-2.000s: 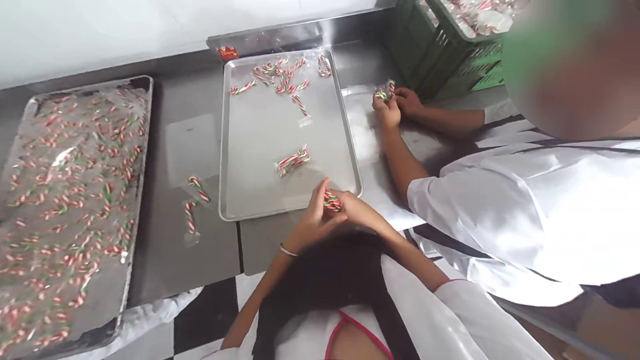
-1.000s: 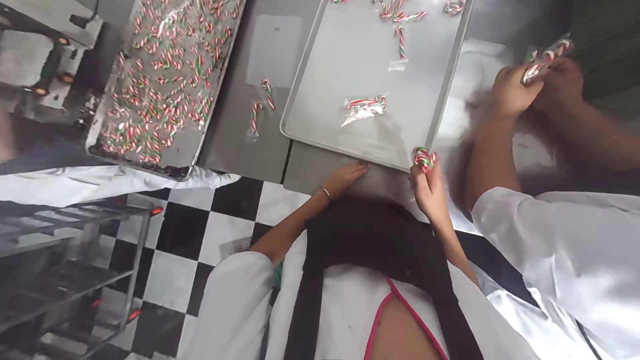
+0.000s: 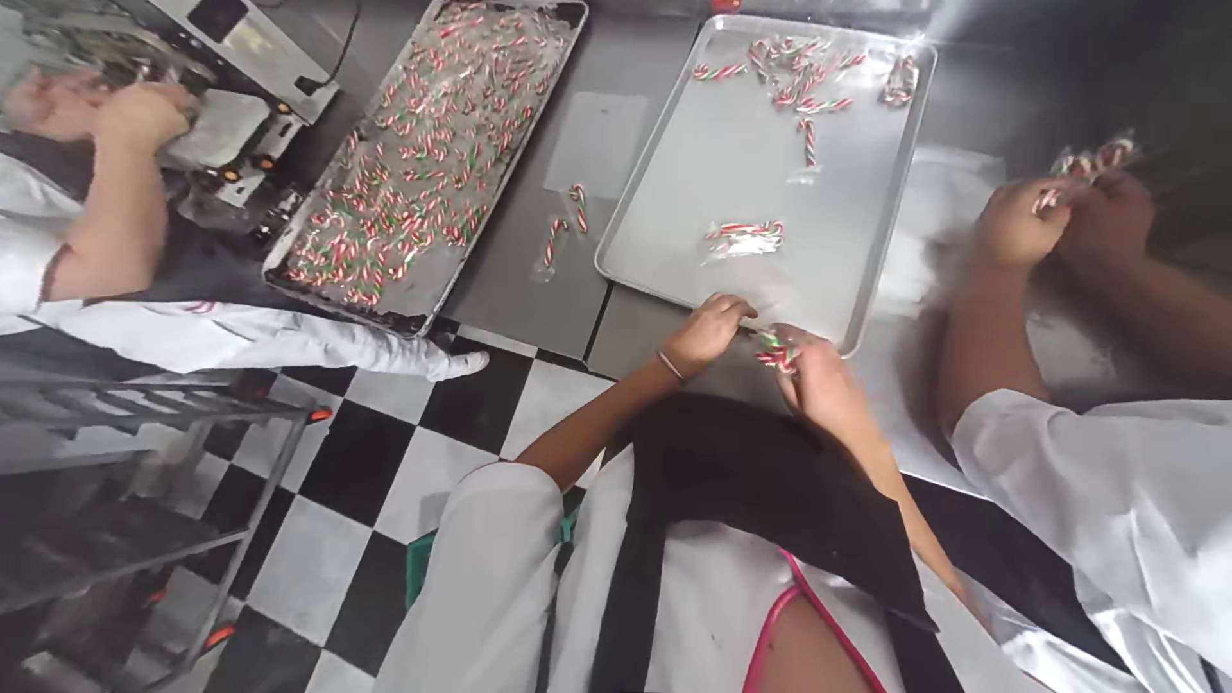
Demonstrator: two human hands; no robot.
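Observation:
My right hand [image 3: 818, 375] grips a bunch of small red, white and green candy canes [image 3: 776, 352] over the near edge of a sheet pan [image 3: 770, 173]. To its left, my left hand [image 3: 710, 332] has bent fingers at the pan's near rim; nothing is visible in it. Within the pan lie a clear-wrapped bundle of candy canes [image 3: 746, 239], a loose pile of them [image 3: 794, 72] toward the far side and another wrapped bundle [image 3: 900, 81] at the far right corner. A single candy cane [image 3: 808, 142] lies below the pile.
A second tray [image 3: 423, 154], covered with candy canes, stands at left; two more canes [image 3: 578, 208] and a clear bag [image 3: 599, 140] lie between the trays. A co-worker's hands [image 3: 1020, 226] hold canes at right. Another co-worker's arm [image 3: 120, 212] is beside a machine [image 3: 260, 58]. A metal rack [image 3: 241, 529] stands lower left.
The view has shifted, bringing the left co-worker into sight. My left hand, beside my right hand two seconds ago, was apart from it one second ago and is now closer again. The candy canes remain in my right hand.

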